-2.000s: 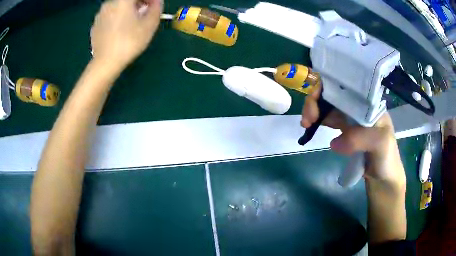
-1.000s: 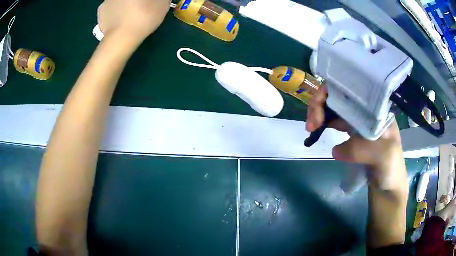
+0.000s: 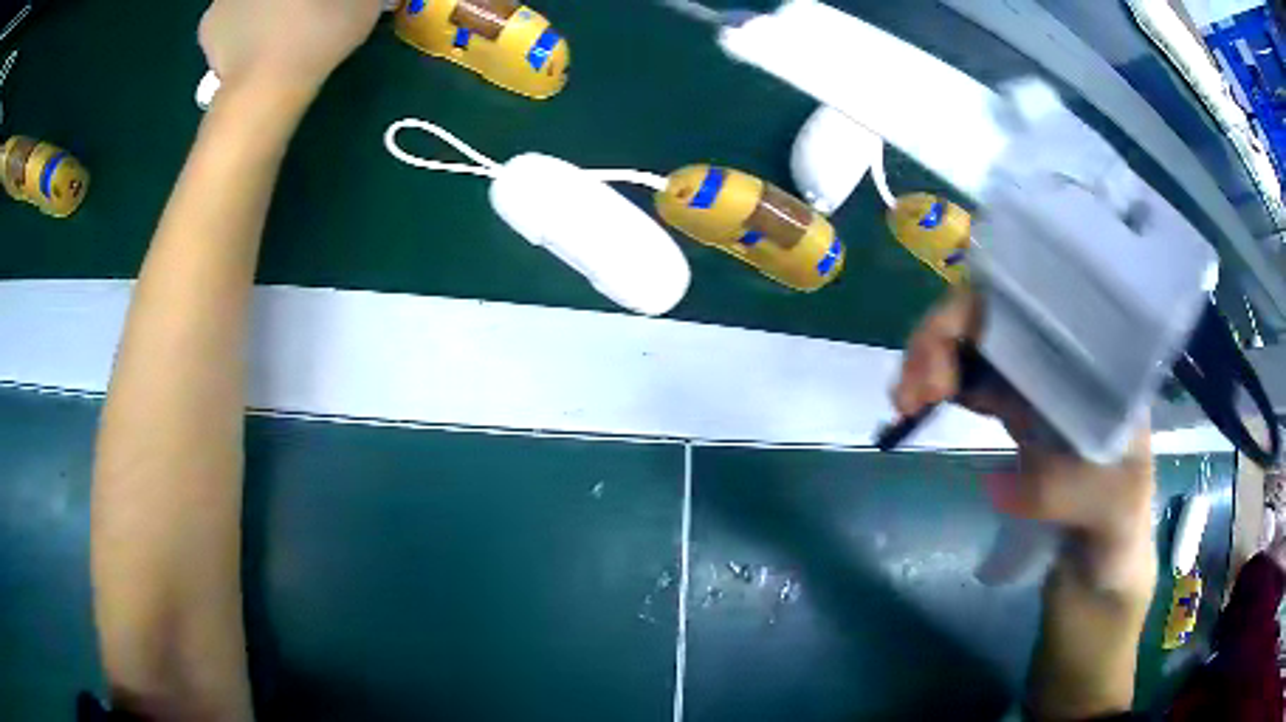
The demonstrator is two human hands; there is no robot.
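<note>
My right hand (image 3: 1037, 437) is shut on the white-grey dispensing gun (image 3: 1086, 268), its long nose pointing to the upper left over the belt. My left hand (image 3: 289, 40) is cut by the top edge, over a white pod (image 3: 209, 89) of which only a bit shows. A yellow capsule (image 3: 487, 43) lies right of that hand; a cord end shows between them. The fingers of my left hand are hidden, so its grip is unclear. Another white pod (image 3: 592, 233), with a cord loop (image 3: 440, 147), is tied to a yellow capsule (image 3: 752, 224) on the belt.
The dark green conveyor belt (image 3: 353, 233) carries more products, including a pod (image 3: 834, 158) and capsule (image 3: 931, 234) beside the gun. A pale guide rail (image 3: 466, 364) separates it from the green bench top (image 3: 451, 564). A person's dark red sleeve (image 3: 1248, 642) shows at lower right.
The gun has moved right and slightly down, uncovering the capsule, pod and another capsule near its nose. The products and my left hand appear further left in the view.
</note>
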